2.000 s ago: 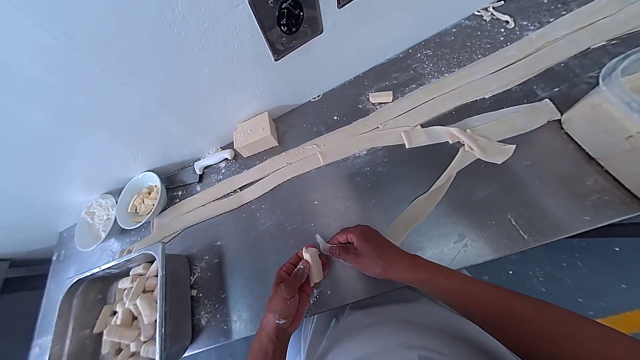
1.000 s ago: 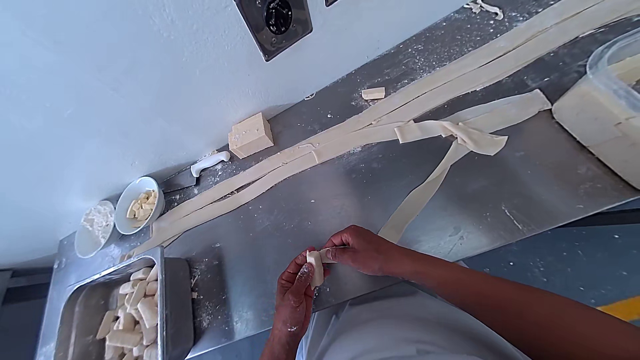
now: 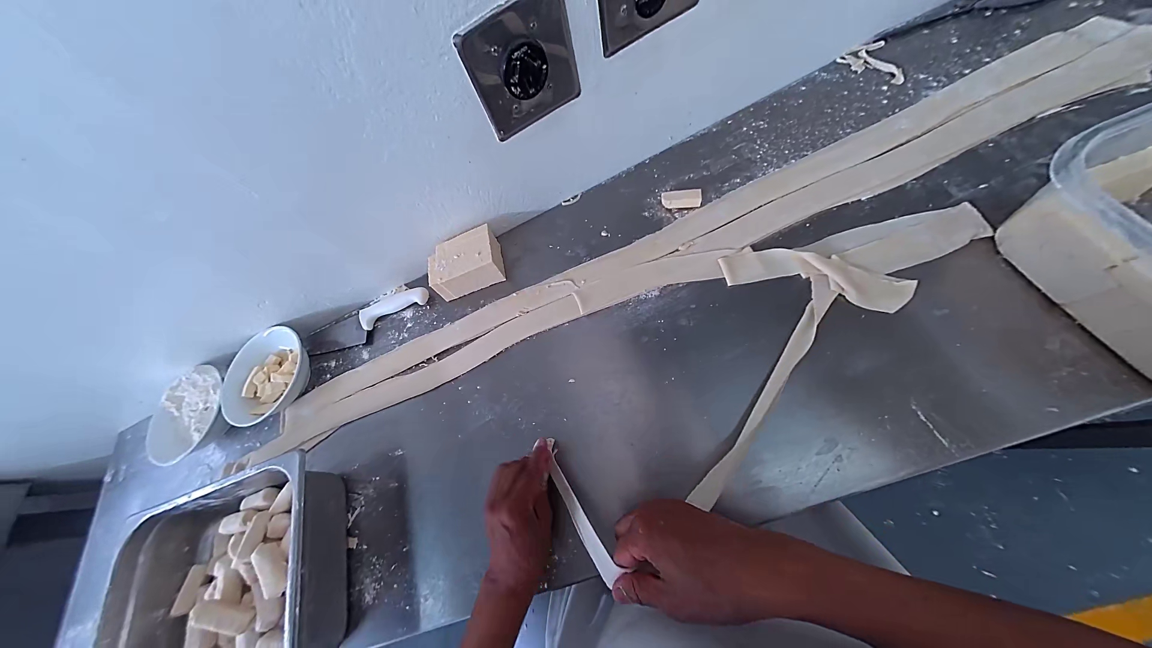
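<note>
Near the front edge of the steel table, my left hand (image 3: 519,515) pinches the upper end of a narrow dough strip (image 3: 580,517). My right hand (image 3: 675,562) grips its lower end, so the strip runs slanting between them. Another dough strip (image 3: 765,396) leads from behind my right hand up to a twisted, folded dough piece (image 3: 855,277). Long flat dough strips (image 3: 720,220) lie across the table beyond both hands. At the lower left, a steel pan (image 3: 301,531) holds several wrapped dough pieces (image 3: 243,567).
Along the wall are a bowl of white powder (image 3: 184,414), a bowl of small pale chunks (image 3: 268,378), a white-handled knife (image 3: 393,308) and a pale block (image 3: 466,263). A smaller piece (image 3: 681,199) lies behind the strips. A clear plastic container (image 3: 1093,243) with pale blocks stands at right.
My hands have moved apart, with a strip now stretched between them. Earlier they were close together around a small white piece.
</note>
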